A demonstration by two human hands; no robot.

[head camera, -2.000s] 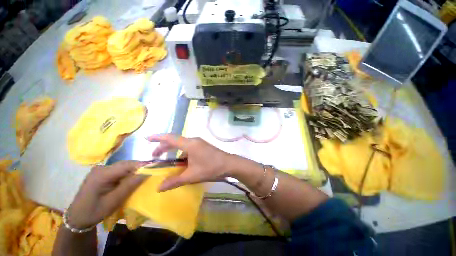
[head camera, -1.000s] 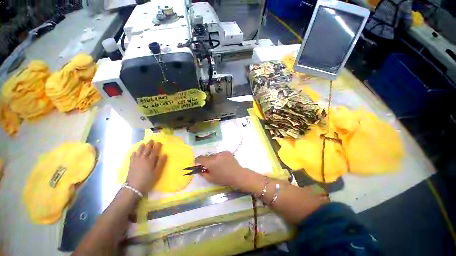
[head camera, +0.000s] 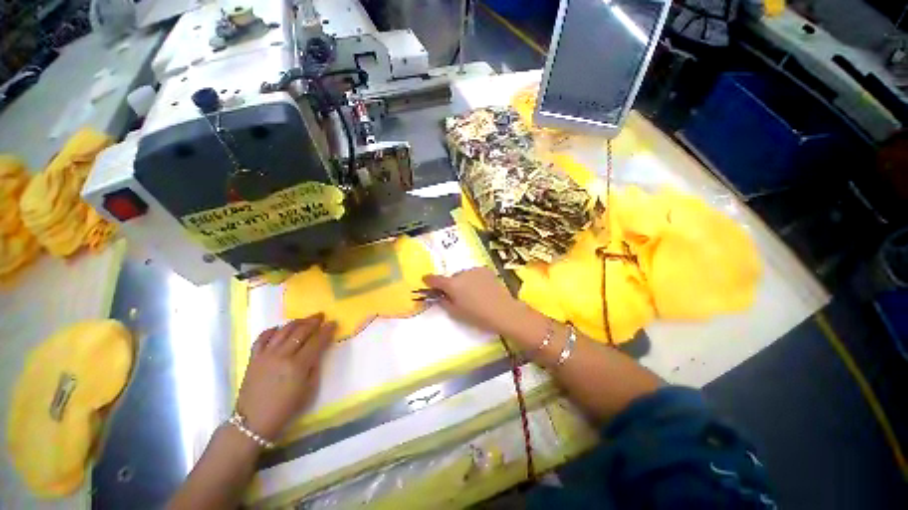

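Observation:
A yellow cut panel (head camera: 331, 296) lies on the white placement template (head camera: 348, 383) in front of the machine head. The green-edged sewing window (head camera: 366, 278) lies over its upper middle, with yellow showing inside. My left hand (head camera: 289, 361) rests flat with its fingertips at the panel's lower left edge. My right hand (head camera: 470, 297) is at the panel's right lobe, closed around dark thread snips (head camera: 428, 295) whose tips point left over the panel edge. The label stack (head camera: 523, 189) lies right of the machine on yellow pieces.
The pattern sewing machine (head camera: 239, 169) stands at the back left. A finished panel with a patch (head camera: 72, 398) lies at left, yellow bundles (head camera: 65, 199) behind it. A tablet (head camera: 600, 65) stands at back right. A dark red cord (head camera: 523, 418) hangs by my right forearm.
The panel has moved right and up, from the template's left side to under the window. Both hands have followed it. The view has turned right.

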